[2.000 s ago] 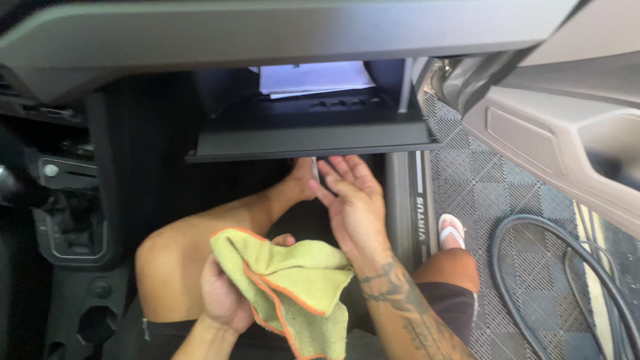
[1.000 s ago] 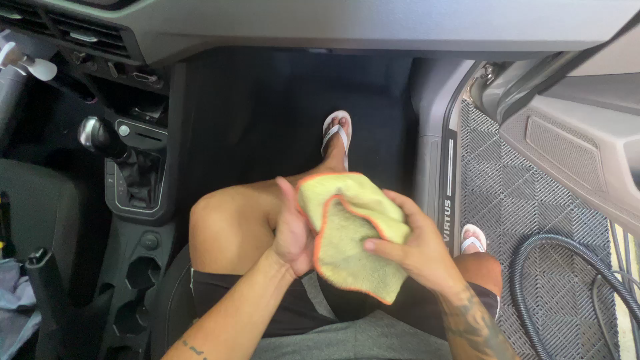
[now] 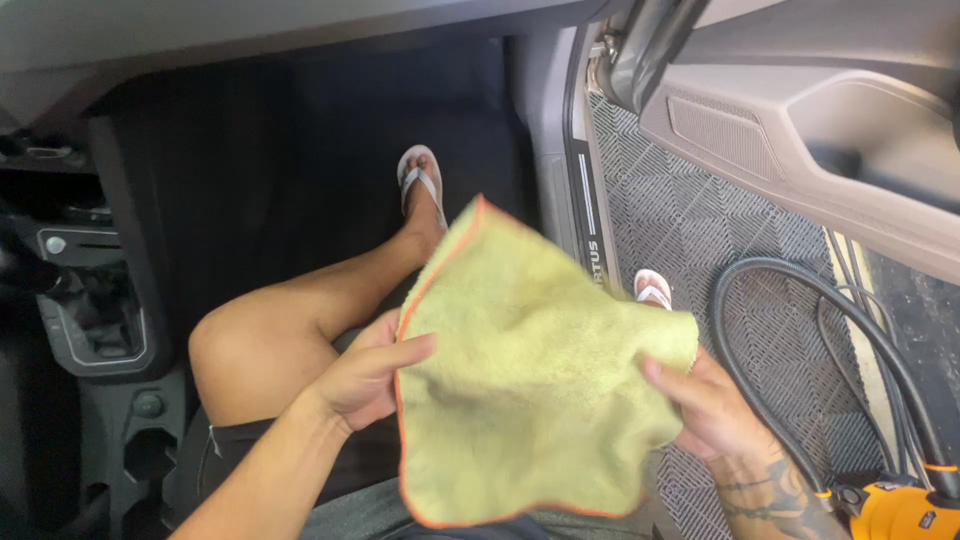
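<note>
A yellow-green microfiber cloth (image 3: 532, 375) with orange edging hangs spread out between both hands, above the lap. My left hand (image 3: 367, 375) pinches its left edge, thumb on top of the fabric and fingers behind it. On the right side, my right hand (image 3: 694, 405) grips the cloth with the thumb in front; its other fingers are partly hidden by the cloth. Some stains or shadows show on the lower part of the fabric.
The gear lever console (image 3: 105, 307) lies left, the dashboard (image 3: 300, 37) above. At right are the door sill (image 3: 589, 202), the open car door (image 3: 810, 142), a black hose (image 3: 757, 270) and a yellow machine (image 3: 900, 514) on grey floor tiles.
The glove compartment, open two seconds ago, was shut by one second ago. Since then the folded cloth has been spread wide, and the hands have moved apart.
</note>
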